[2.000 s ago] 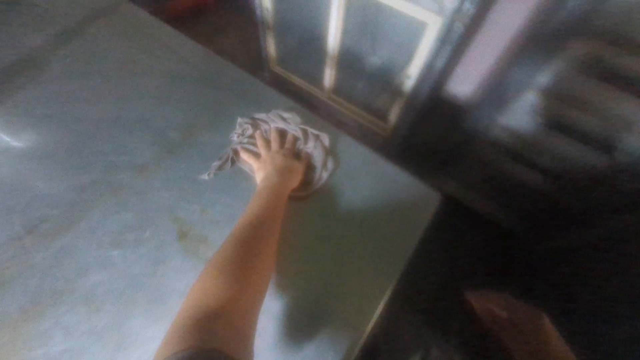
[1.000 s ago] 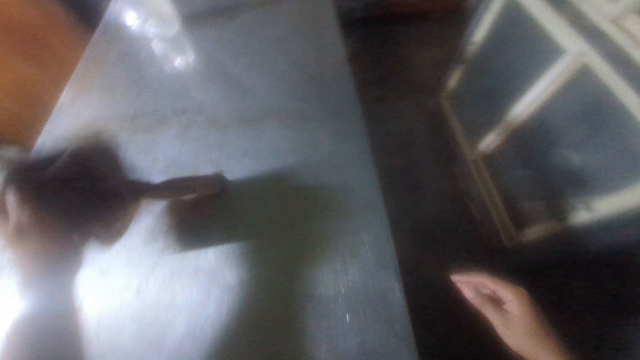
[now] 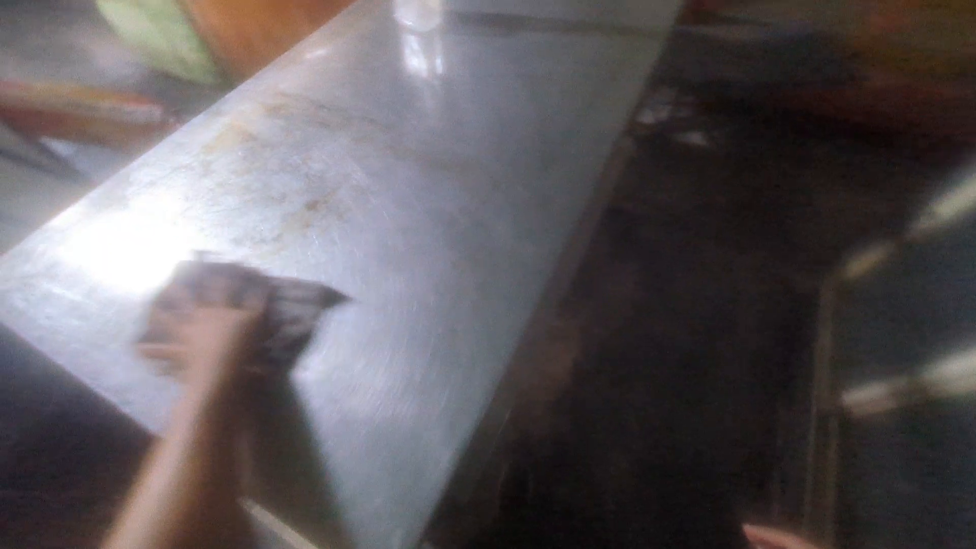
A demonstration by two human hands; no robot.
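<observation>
My left hand presses on a crumpled dark cloth on the shiny metal tabletop, near its left end. The cloth bunches under the fingers, and a corner of it points to the right. Blur hides the exact placing of the fingers. Brownish smears mark the metal beyond the cloth. Only a small part of my right hand shows at the bottom right, off the table; whether it holds anything is hidden.
An orange panel and a green object stand past the table's far left edge. A pale-framed panel is at the right, beyond a dark gap beside the table. A bright round thing is at the tabletop's far end.
The view has swung strongly. The left hand stays with the cloth on the tabletop. My right hand, plainer in view one second ago, is now mostly out of the frame.
</observation>
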